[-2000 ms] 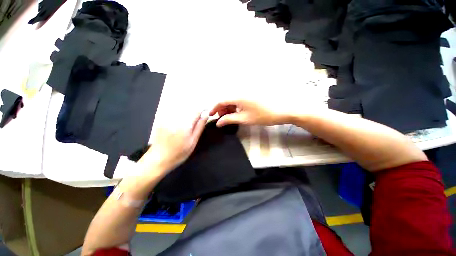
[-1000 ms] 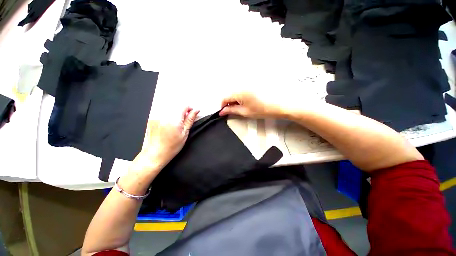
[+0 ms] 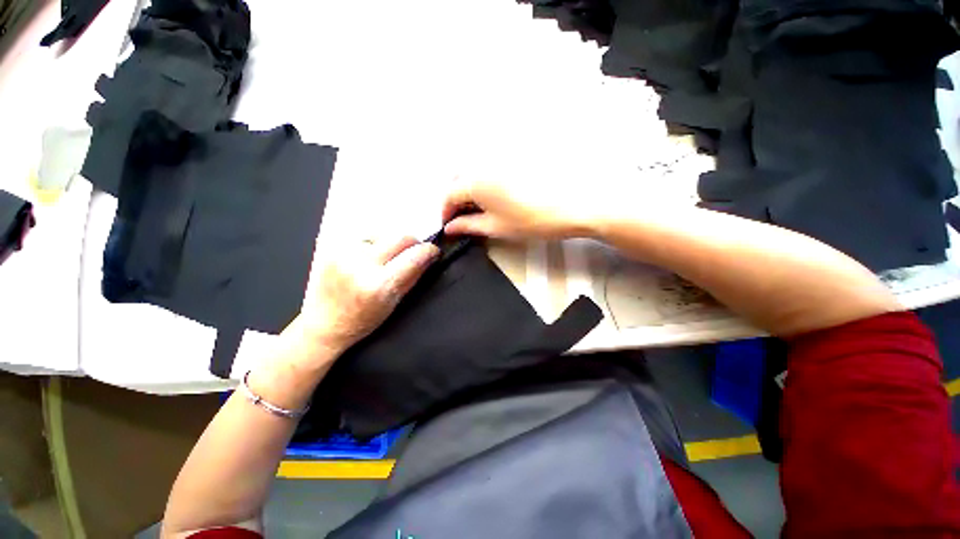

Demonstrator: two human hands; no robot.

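A black panel [image 3: 447,337] lies slanted over the table's front edge and hangs towards the lap. A short tab [image 3: 574,323] sticks out from its right corner. My left hand [image 3: 368,284] lies along the panel's upper left edge, its thumb and fingertips pressed on that edge. My right hand [image 3: 500,216] pinches the top corner close beside my left fingertips. The underside of the panel and part of its left edge are hidden by my left hand.
A pile of black pieces [image 3: 226,221] lies on the white table [image 3: 421,95] at left. A large stack of overlapping black pieces [image 3: 842,147] lies at right. Blue crates [image 3: 739,379] stand below the table. A grey apron [image 3: 516,463] covers the lap.
The panel has turned from mostly covered to more exposed, and its right tab now shows. My right hand has moved slightly left since one second ago, and my left fingertips have closed onto the edge.
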